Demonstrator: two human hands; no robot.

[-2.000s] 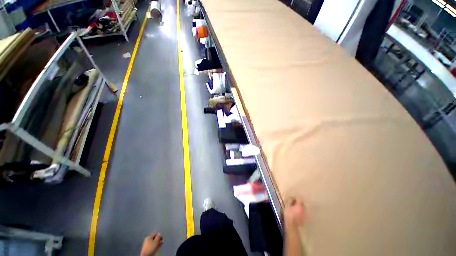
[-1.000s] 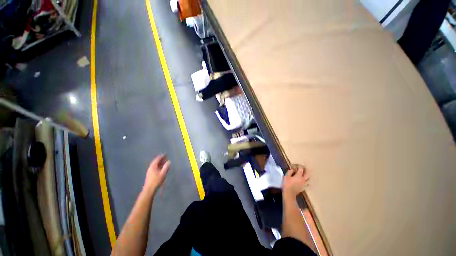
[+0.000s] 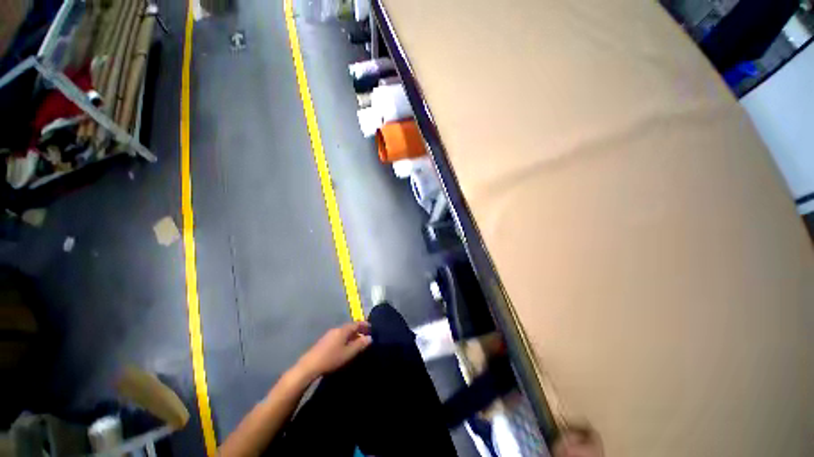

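Note:
A very long cutting table (image 3: 643,223) with a tan covering runs along my right side, its dark edge nearest me. The covering has a few soft creases. My right hand (image 3: 578,441) is at the table's near edge, cut off by the bottom of the picture and blurred, so its fingers cannot be made out clearly. My left hand (image 3: 344,346) is in front of my leg over the floor. Its fingers are slightly apart and it holds nothing.
Fabric rolls, including an orange roll (image 3: 402,141), stick out beneath the table. A metal rack (image 3: 98,116) with long rolls stands at the upper left. Yellow lines (image 3: 326,187) mark the grey floor. A paper scrap (image 3: 166,231) lies there. Another rack end (image 3: 147,439) shows at lower left.
I have moved forward along the table. My left hand has swung in front of my leg. My right hand has dropped to the picture's bottom edge, still at the table edge.

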